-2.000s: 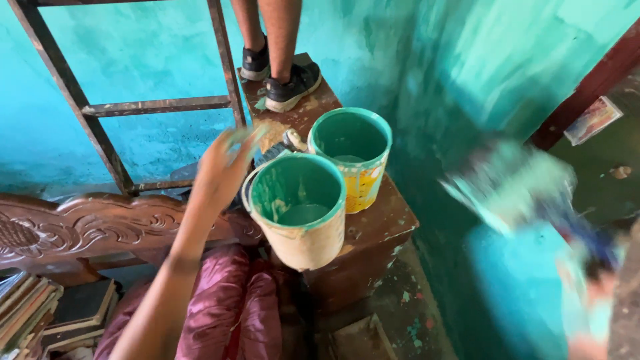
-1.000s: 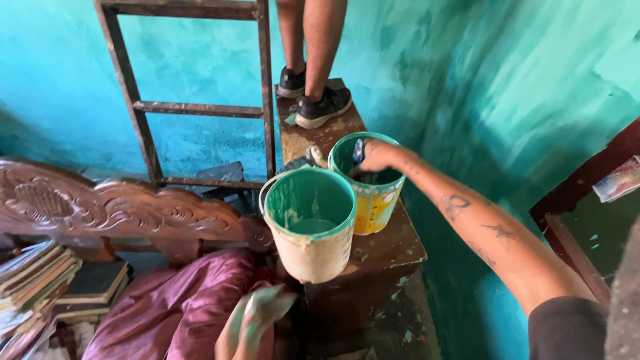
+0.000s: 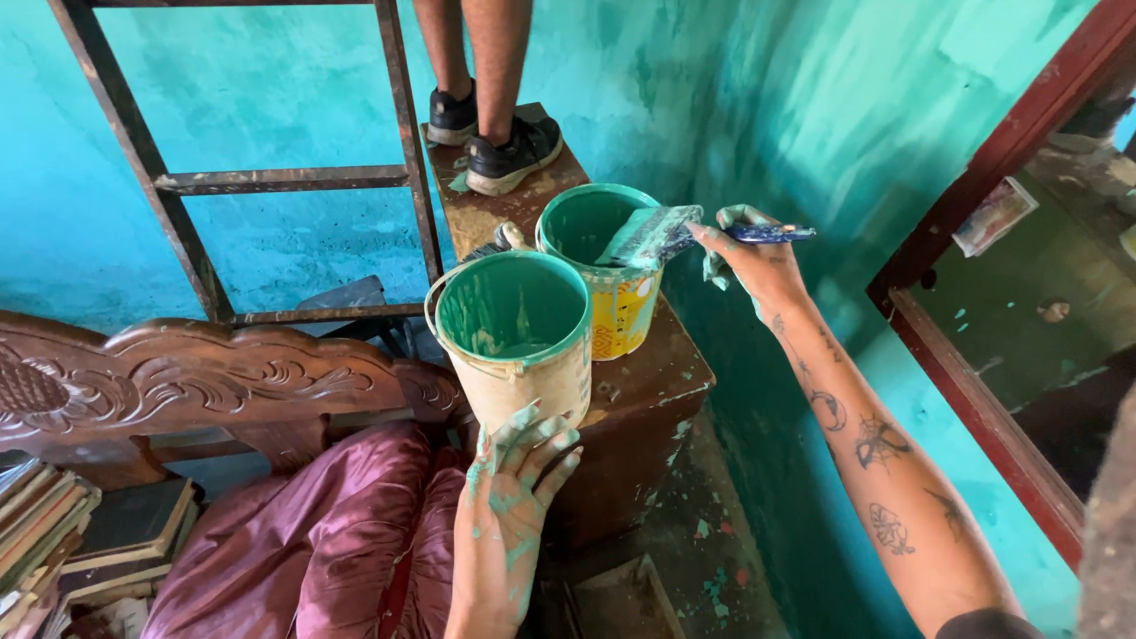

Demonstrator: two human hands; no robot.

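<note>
My right hand (image 3: 754,253) grips a wide paintbrush (image 3: 652,238) by its blue handle; the paint-coated bristles rest over the rim of a yellow-labelled bucket (image 3: 626,311), green inside. In front of it stands a whitish bucket (image 3: 524,382) with a wire handle, green paint coating its inner wall. Below that bucket is my left hand (image 3: 519,484), palm up, fingers spread and smeared with green paint, holding nothing; its fingertips overlap the bucket's lower wall, and whether they touch it I cannot tell. Both buckets are on a brown wooden cabinet (image 3: 661,364).
Another person's feet in black shoes (image 3: 515,155) stand on the cabinet's far end. A ladder (image 3: 284,180) leans at the left. A carved wooden headboard (image 3: 222,377), a maroon satin cushion (image 3: 328,532) and stacked books (image 3: 124,528) lie left. A red frame (image 3: 985,426) borders the right wall.
My right hand was inside the yellow-labelled bucket one second ago; now it is at the right of the rim with the brush. My left hand has moved from lower left to just below the whitish bucket.
</note>
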